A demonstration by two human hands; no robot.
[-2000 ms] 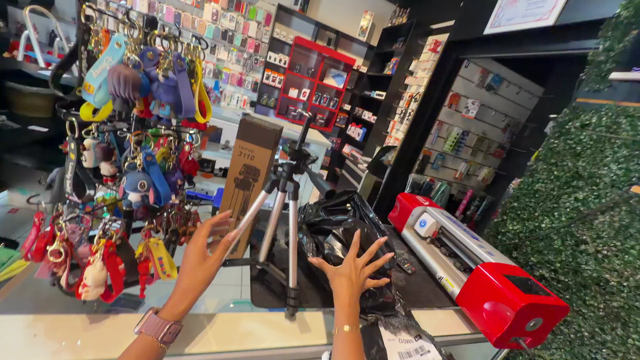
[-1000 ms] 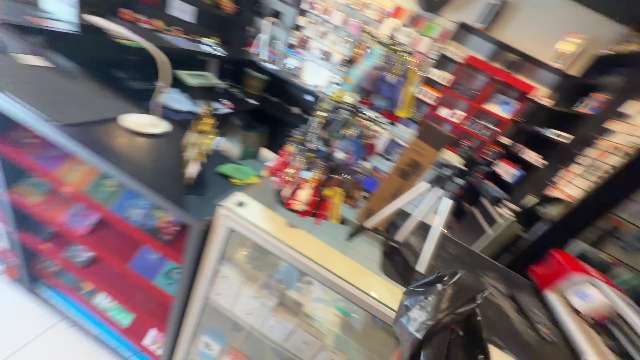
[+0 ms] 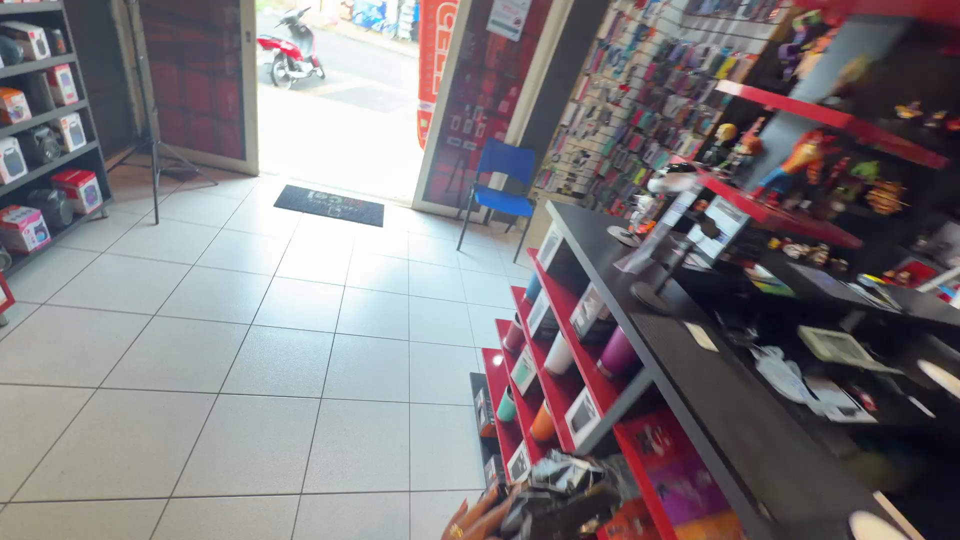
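Note:
At the bottom edge, my left hand (image 3: 484, 519) is partly in view, its fingers pointing up against the side of a crumpled black plastic bag (image 3: 551, 499). A gold ring shows on one finger. The hand seems to hold the bag; its palm is cut off by the frame. Blur and the dark folds hide the bag's right side, where I cannot make out my right hand. The bag is beside the lower end of a counter's red display shelves (image 3: 555, 330), which hold tumblers and boxes.
A black countertop (image 3: 720, 375) runs along the right, with a stand and papers on it. Ahead are a blue chair (image 3: 504, 180), a doormat (image 3: 328, 205) at the open doorway and a black tripod stand (image 3: 155, 150). Shelves of boxed goods (image 3: 45, 112) stand at the left.
The view has swung far left, from the glass counter to the tiled floor and doorway. The bag, on the counter two seconds ago under my spread right hand, is now at the bottom beside my left hand.

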